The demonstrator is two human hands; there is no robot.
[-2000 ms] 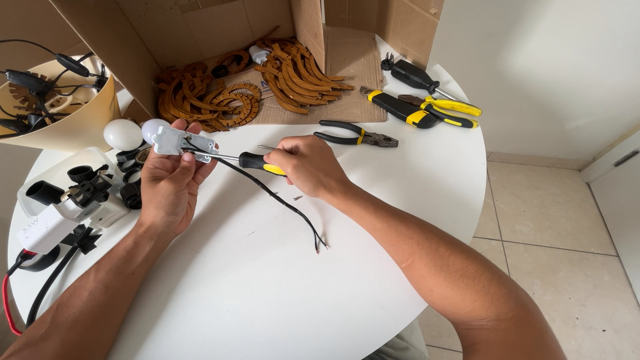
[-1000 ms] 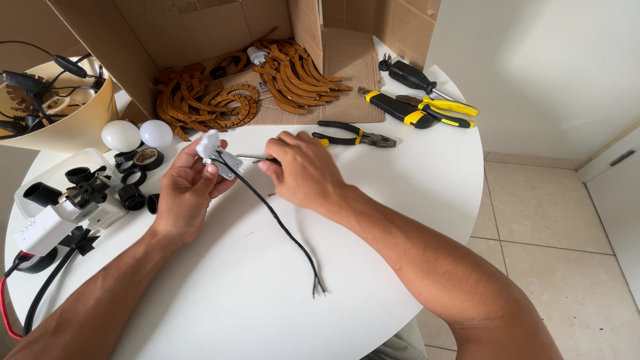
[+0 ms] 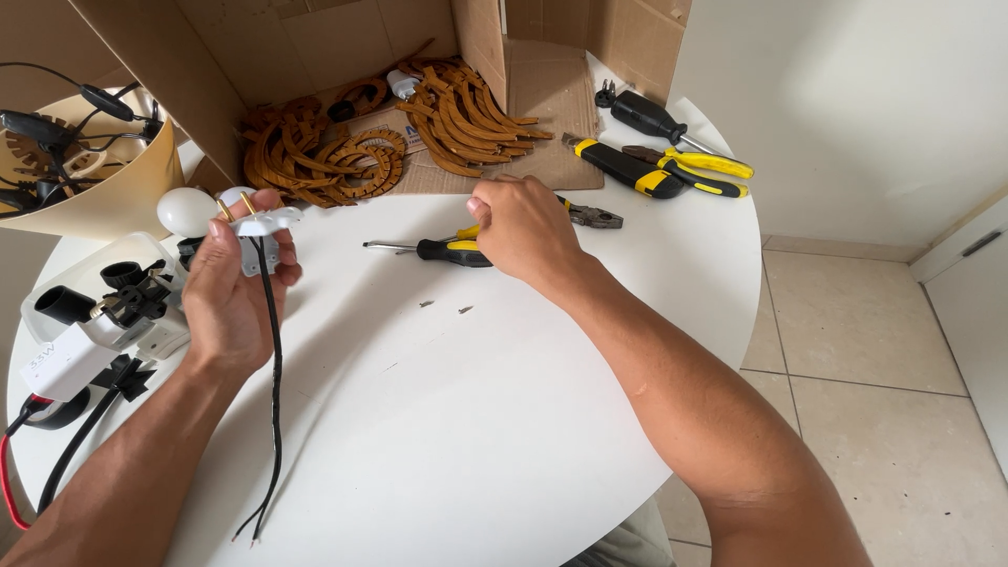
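Observation:
Between the thumb and fingers of my left hand (image 3: 236, 291) is a white plastic electrical plug (image 3: 268, 223), its two brass pins pointing up. A black two-core cable (image 3: 276, 378) hangs from it, split at the lower end with bare wire tips. My right hand (image 3: 524, 228) is over the table beside a black and yellow screwdriver (image 3: 453, 252) that lies with its blade to the left; whether the fingers still touch the handle is hidden. Behind that hand lies a pair of combination pliers (image 3: 594, 216), partly covered. Two small metal bits (image 3: 465, 309) lie on the white table.
A cardboard box (image 3: 315, 47) holds curved brown wooden pieces (image 3: 465, 118). Right of it lie a utility knife (image 3: 626, 167), yellow-handled pliers (image 3: 705, 165) and a black-handled screwdriver (image 3: 646, 116). At left are a clear tray (image 3: 47, 295) with lamp sockets, white bulbs (image 3: 187, 211), a white adapter (image 3: 67, 362) and a cream lampshade (image 3: 150, 181).
The screwdriver that my right hand held at the plug now lies on the table. My left hand has turned the plug so its pins show. The hands are farther apart.

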